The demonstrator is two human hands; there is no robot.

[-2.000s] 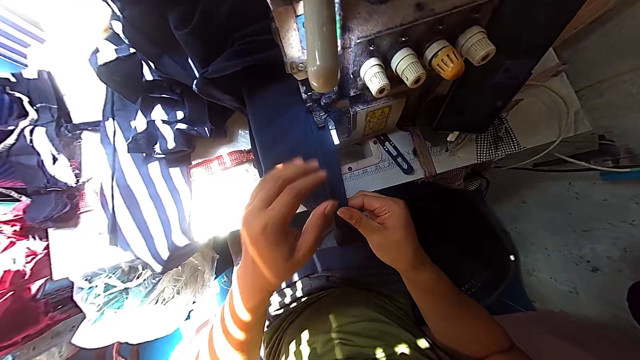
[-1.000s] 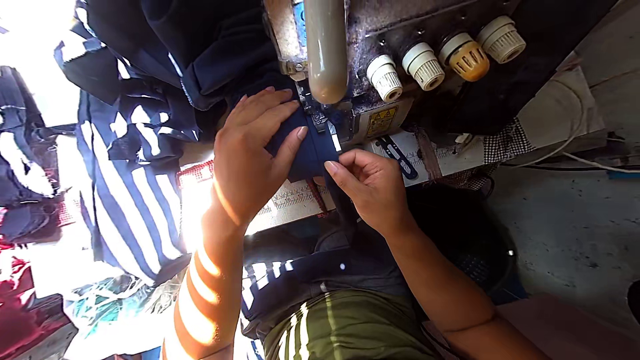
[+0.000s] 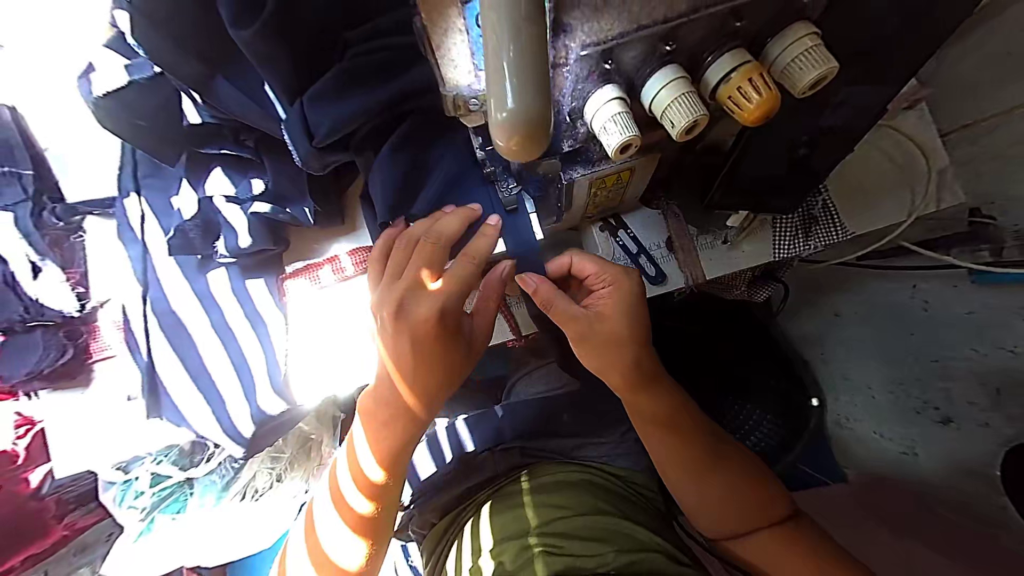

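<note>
Dark blue fabric [image 3: 436, 172] runs under the presser foot [image 3: 506, 190] of an overlock-type sewing machine [image 3: 576, 72]. My left hand [image 3: 432, 300] rests on the fabric's near part, left of the foot, palm down with its fingers spread a little. Below the foot, my right hand [image 3: 596, 308] pinches the fabric's right edge between thumb and forefinger. The two thumbs lie close to each other. Part of the fabric is hidden under my left hand, and some of it hangs down toward my lap.
Dark garments [image 3: 216, 304] are heaped at the left. Four tension knobs [image 3: 612, 120] line the machine's front. Blue thread snips [image 3: 636, 250] lie on the ruled table edge, right of my right hand. A black basket [image 3: 744, 400] stands below; cables [image 3: 920, 184] run at the right.
Two seconds ago my left hand was raised with its fingers apart; it then came down onto the fabric by the foot and is now slightly nearer my body. My right hand keeps its pinch.
</note>
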